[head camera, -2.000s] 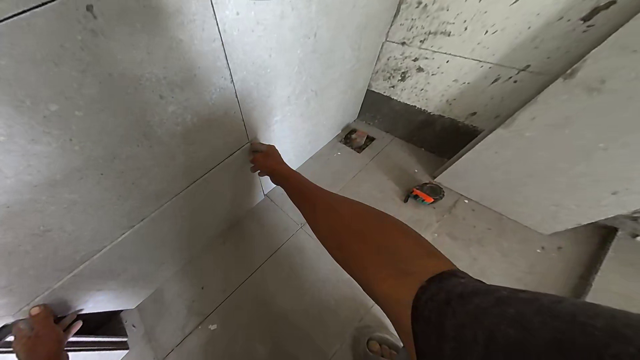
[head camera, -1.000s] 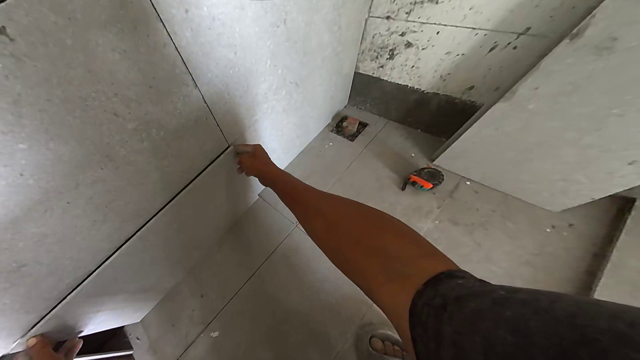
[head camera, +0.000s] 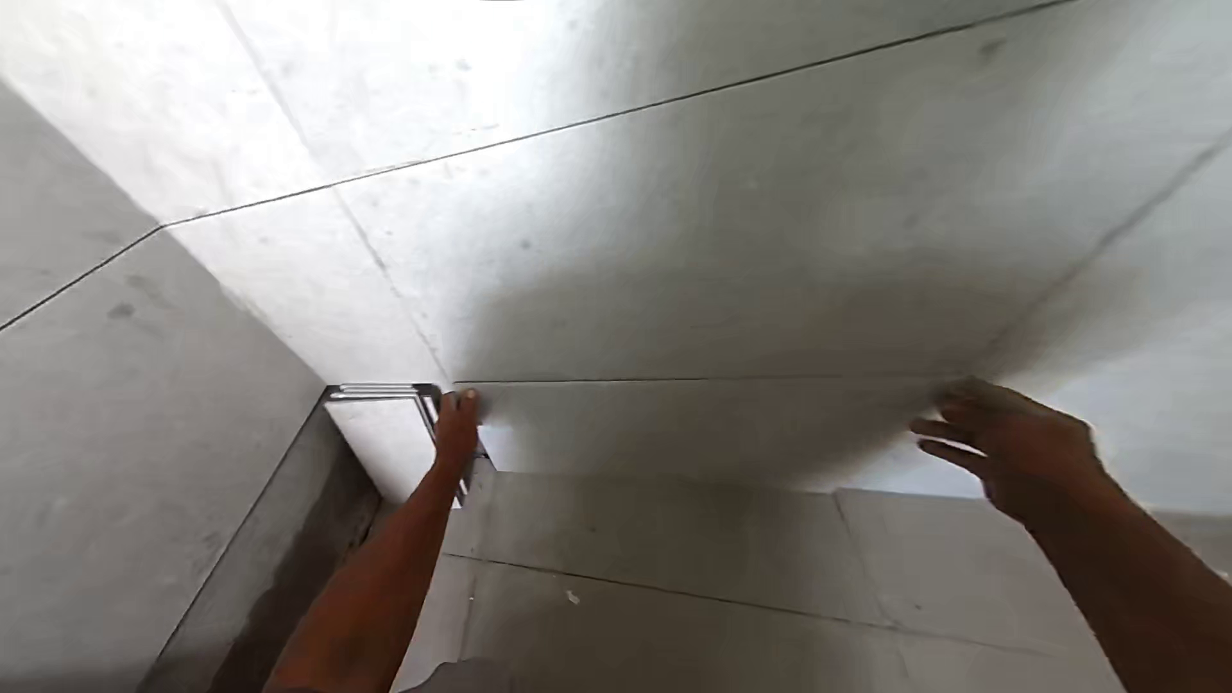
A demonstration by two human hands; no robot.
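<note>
A narrow strip of grey wall tile runs along the foot of the wall, under a large grey wall tile. A thin dark joint separates the two. My left hand rests its fingertips at the strip's left end, beside a white-edged frame or trim at an opening. At the strip's right end, my right hand touches the top edge near the joint, its fingers spread and partly in shadow. Neither hand shows anything gripped.
Grey floor tiles with thin joints lie below the strip. Another tiled wall stands at the left, with a dark, unfinished band beside its lower edge. A small pale scrap lies on the floor.
The view has swung strongly to the left. The joint above the strip, wide and dark a second ago, is now thin. Both hands remain at the strip's ends.
</note>
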